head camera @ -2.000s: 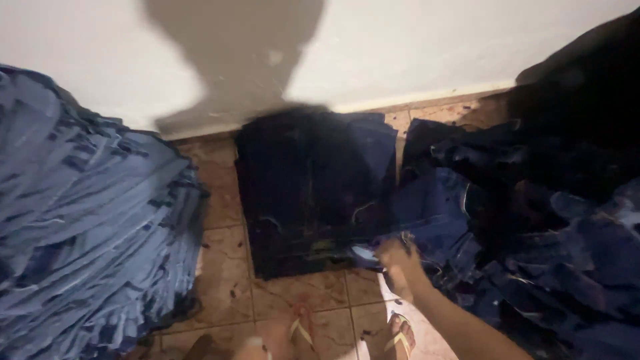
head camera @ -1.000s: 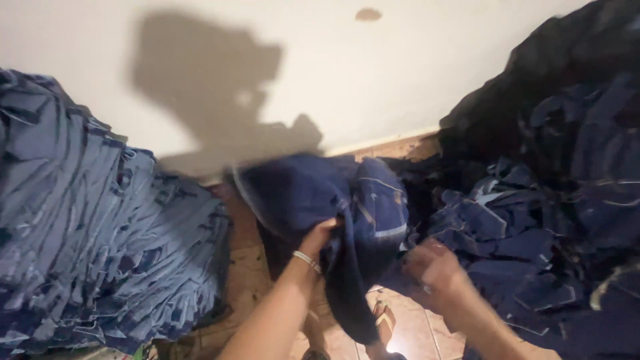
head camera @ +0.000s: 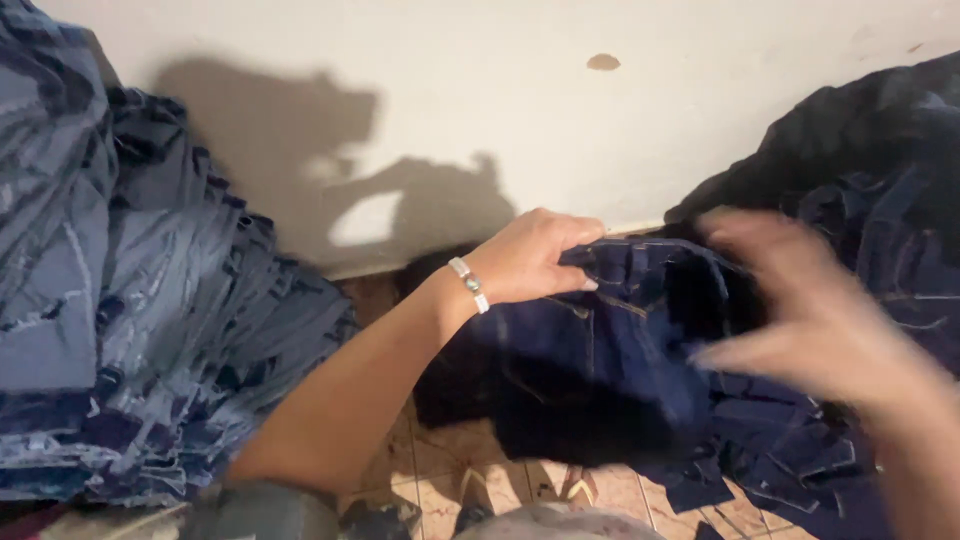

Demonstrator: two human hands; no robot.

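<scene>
My left hand [head camera: 536,259], with a pale bracelet at its wrist, grips the waistband of a dark blue denim garment [head camera: 600,337] at the middle of the view. The garment hangs down from the waistband, with light stitching and seams showing on it. At its right side is my right hand [head camera: 787,307], blurred, with thumb and fingers spread apart around the right end of the waistband but not closed on it. More dark denim lies below and behind the garment; where one piece ends and another begins is hard to tell.
A tall heap of grey-blue denim pieces [head camera: 172,300] stands at the left. Another heap of dark denim [head camera: 885,180] rises at the right. Behind is a pale wall [head camera: 480,97] with shadows. Sandalled feet and floor tiles [head camera: 442,517] show at the bottom.
The bunched denim between my hands a second ago now hangs from its waistband. Two seconds ago a dark pile lay flat there. My right hand has moved up from lower down.
</scene>
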